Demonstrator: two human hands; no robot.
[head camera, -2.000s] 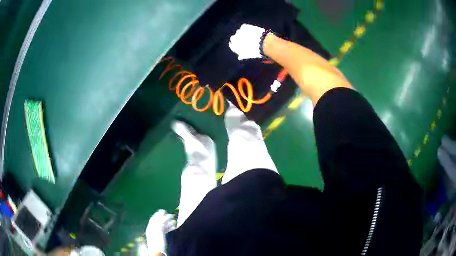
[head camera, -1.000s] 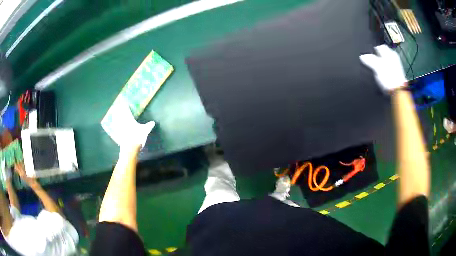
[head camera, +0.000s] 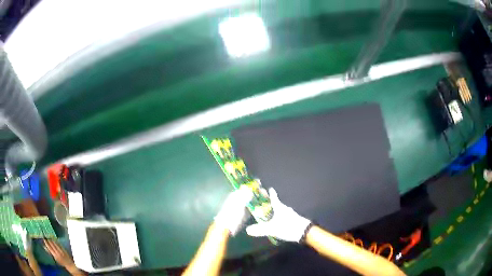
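Observation:
A panel of circuit boards (head camera: 236, 168) is held tilted over the bench, its yellow parts facing right. My left hand (head camera: 233, 210), in a white glove, grips its lower left side. My right hand (head camera: 285, 220), also gloved, is at its lower right end with the thumb and fingers around the edge. The black mat (head camera: 323, 167) lies flat on the green bench, just right of the panel.
A white fan box (head camera: 104, 245) stands at the left, near another person's hands (head camera: 59, 253) and green boards (head camera: 38, 227). A black device with a pale label (head camera: 455, 111) and wooden-handled brushes (head camera: 463, 90) are at the far right. An orange air hose (head camera: 377, 249) hangs below the bench edge.
The black mat, earlier raised over the bench edge by my right hand, now lies on the bench. My right hand has moved left to the panel, which is now lifted with its parts showing.

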